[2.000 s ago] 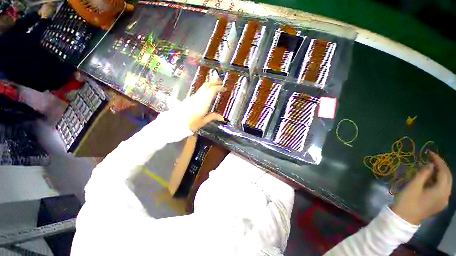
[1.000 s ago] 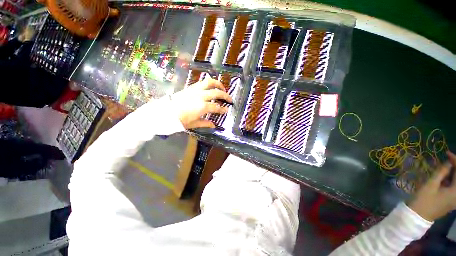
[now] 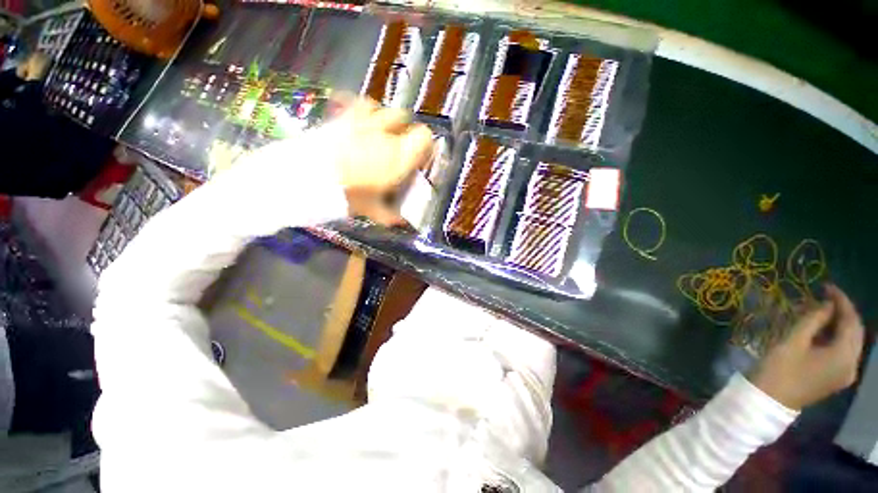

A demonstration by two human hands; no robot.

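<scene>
A clear blister tray (image 3: 624,123) lies on the bench with two rows of pockets. Striped white-and-brown stacks of thin modules (image 3: 478,193) stand in them. My left hand (image 3: 383,162) is blurred over the left end of the front row. A smooth white surface (image 3: 420,197) shows beside its fingers; whether the hand grips it is unclear. My right hand (image 3: 813,354) is low at the right, fingers curled, at the edge of a tangled pile of yellow rubber bands (image 3: 717,289). Whether it holds a band is unclear. One single band (image 3: 644,232) lies between tray and pile.
A shiny, flatter clear tray (image 3: 260,106) lies left of the full one. An orange round fan (image 3: 149,24) is at the far left. A dark sleeve of another person (image 3: 38,144) shows below it. A small yellow piece (image 3: 767,202) lies behind the band pile.
My left hand has risen and moved slightly back from the front-row pockets, and a white surface now shows beside it. My right hand has shifted slightly left in the view. The camera view has shifted.
</scene>
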